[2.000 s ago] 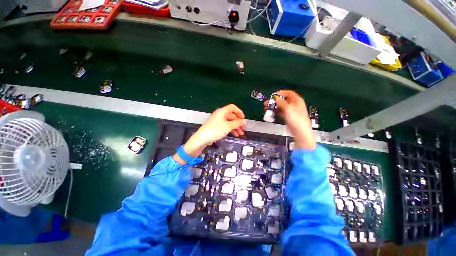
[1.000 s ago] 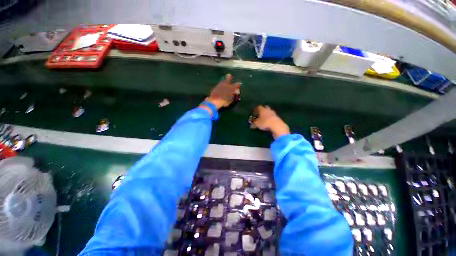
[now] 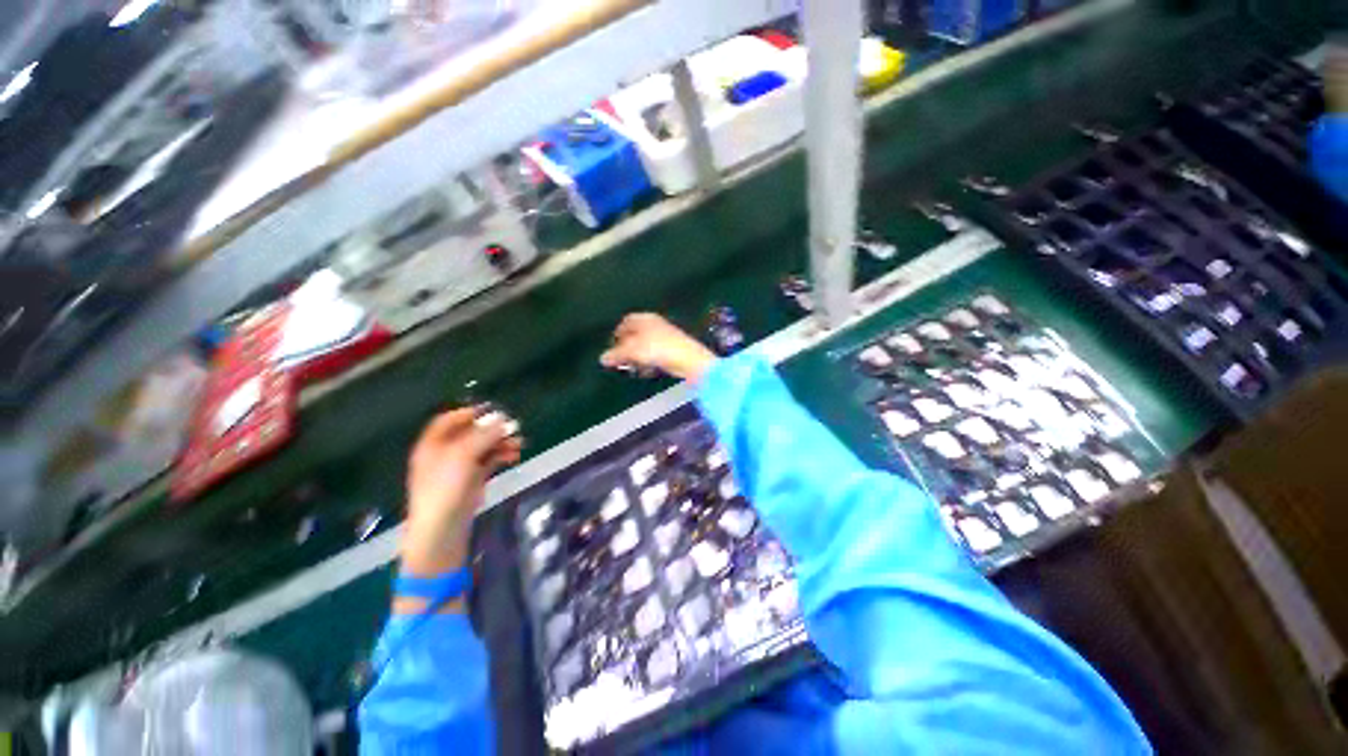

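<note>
My left hand [image 3: 448, 470] is over the dark green belt [image 3: 569, 387], left of the black tray's upper edge. A small pale and silvery device unit [image 3: 498, 424] is at its fingertips. My right hand [image 3: 655, 346] is low over the belt, fingers curled down; something small and dark is under its fingertips, too blurred to tell if it is held. The black tray [image 3: 521, 635] in front of me has rows of pale square pads. A device unit [image 3: 724, 328] lies on the belt right of my right hand.
A clear tray [image 3: 946, 510] of pale squares lies right of the black tray, with dark grid trays [image 3: 1146, 222] beyond. A grey post [image 3: 832, 163] rises at the pale rail. A blurred white fan [image 3: 207, 709] is lower left. Another person's sleeve [image 3: 1331, 152] shows at the right edge.
The view has swung to the right and tilted. My left hand has drawn back towards the rail and now shows a unit at its fingertips. My hands are further apart.
</note>
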